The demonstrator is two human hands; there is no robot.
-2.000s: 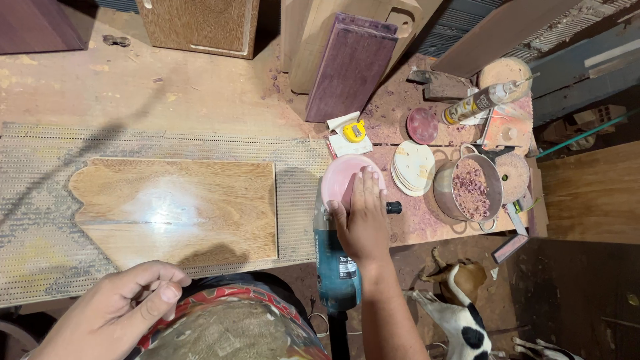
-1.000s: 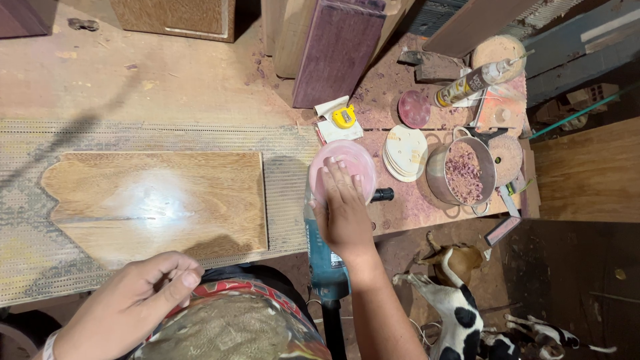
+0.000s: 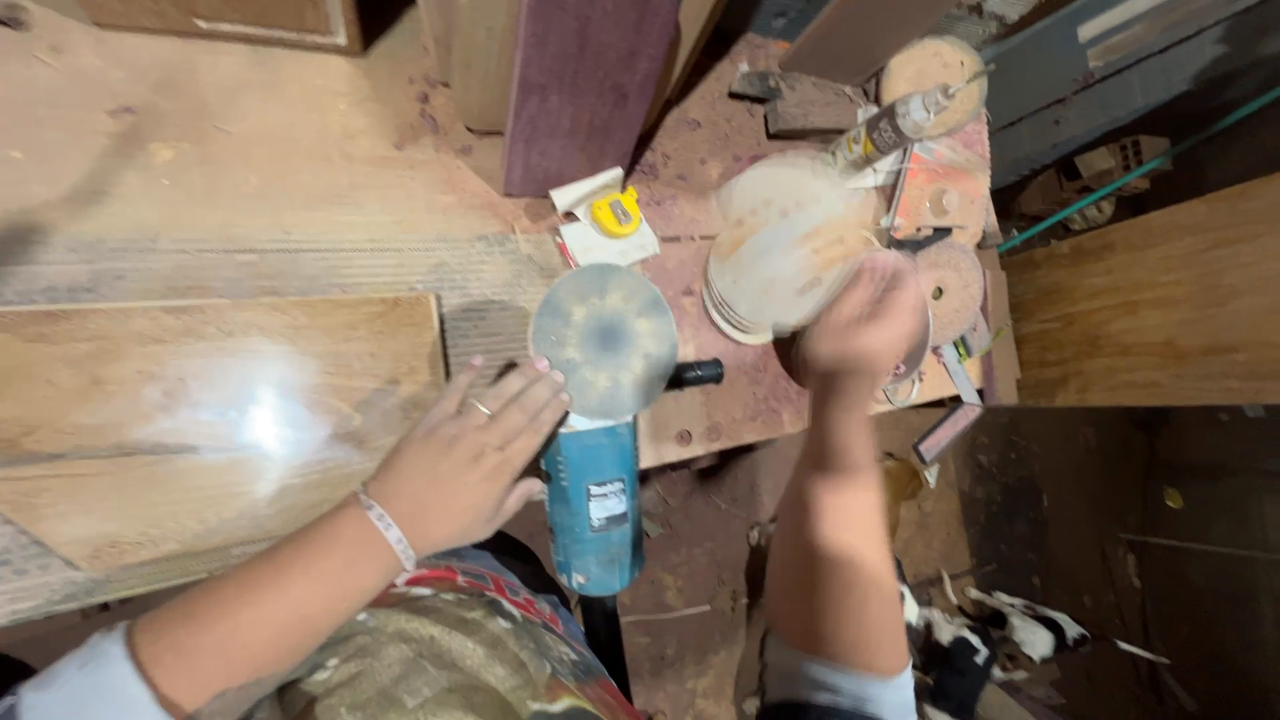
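A teal Makita angle grinder or disc sander point(image 3: 592, 505) lies with its round grey backing pad point(image 3: 604, 340) facing up. My left hand point(image 3: 470, 455), fingers extended, rests against the pad's left edge and holds nothing. To the right, my right hand point(image 3: 865, 320) is blurred above the metal pot, which it mostly hides. A blurred pale disc point(image 3: 795, 215) is beside that hand, over a stack of white sanding discs point(image 3: 735, 315); whether the fingers grip it, I cannot tell. A wooden panel point(image 3: 220, 400) lies left of the tool.
Behind the tool is a yellow tape measure point(image 3: 616, 212) on white paper. A purple board point(image 3: 590, 90) stands at the back. A sealant tube point(image 3: 890, 130) and an abrasive disc point(image 3: 948, 290) are at the right. Dogs point(image 3: 965, 640) are on the floor below.
The pink disc is off the tool, and its grey pad shows. My right hand has moved right from the tool to the pot. My left hand has moved right, onto the pad's edge.
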